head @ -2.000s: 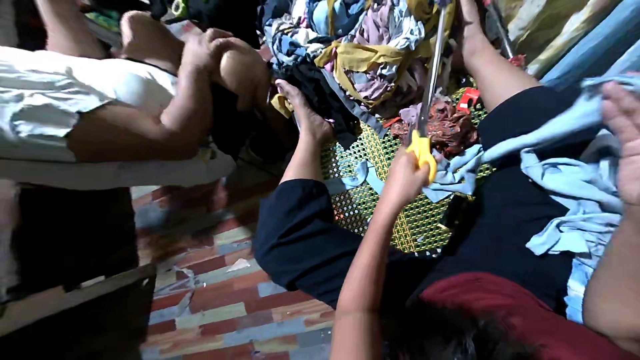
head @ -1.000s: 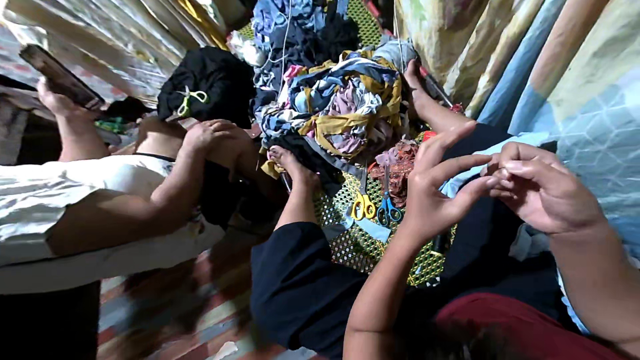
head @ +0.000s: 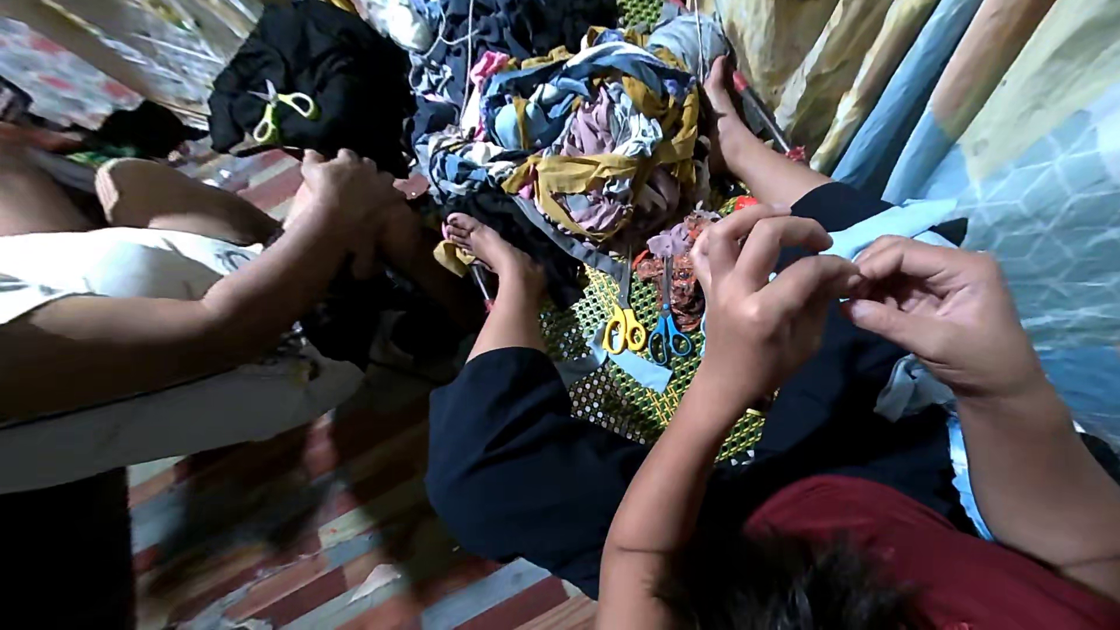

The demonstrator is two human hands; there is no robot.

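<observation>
My left hand (head: 770,289) and my right hand (head: 936,306) meet at the fingertips above my lap. Whatever lies between the fingertips is too small to make out. Behind them a light blue cloth strip (head: 897,223) lies over my leg. Yellow-handled scissors (head: 624,331) and blue-handled scissors (head: 669,337) rest side by side on a yellow and black woven mat (head: 630,407), left of my left hand. A light blue cloth scrap (head: 643,371) lies just below the scissors. A reddish patterned cloth (head: 678,280) is bunched behind them, partly hidden by my left hand.
A large heap of mixed fabric strips (head: 595,149) lies beyond the mat. At the left sits another person (head: 157,306), near a black cloth bundle (head: 315,79) with yellow-green-handled scissors (head: 282,112) on it. Curtains (head: 945,114) hang at the right.
Two seconds ago my left hand held the yellow-handled scissors; they now lie on the mat. My hands have come together. The other person's phone, raised one second ago, is out of view.
</observation>
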